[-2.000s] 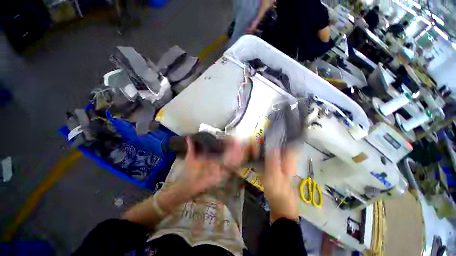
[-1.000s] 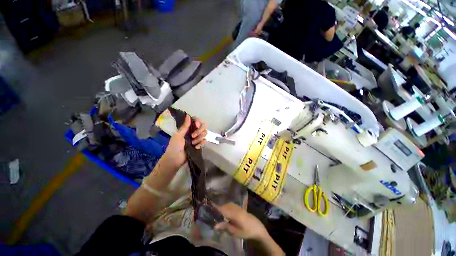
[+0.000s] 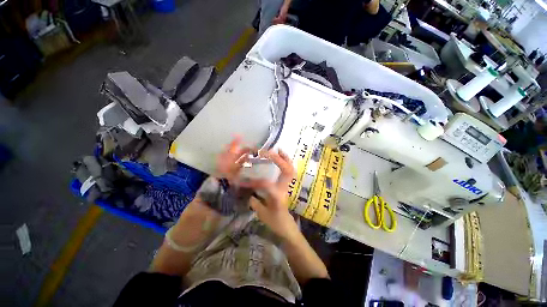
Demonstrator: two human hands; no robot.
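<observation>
My left hand and my right hand are close together over my lap at the table's front edge, both blurred. Between them they hold a grey folded band piece with a pale face and a thin white edge. A darker grey part of fabric hangs at my left wrist. A thin white-edged grey strip curves across the table behind my hands. The beige apron covers my lap.
The JUKI sewing machine stands right, with yellow PIT tape and yellow-handled scissors before it. A white bin is behind. Grey pieces are heaped left, above a blue crate.
The long dark band stretched between my hands is now gathered into a short folded piece. My right hand has moved up beside my left. The view has shifted slightly.
</observation>
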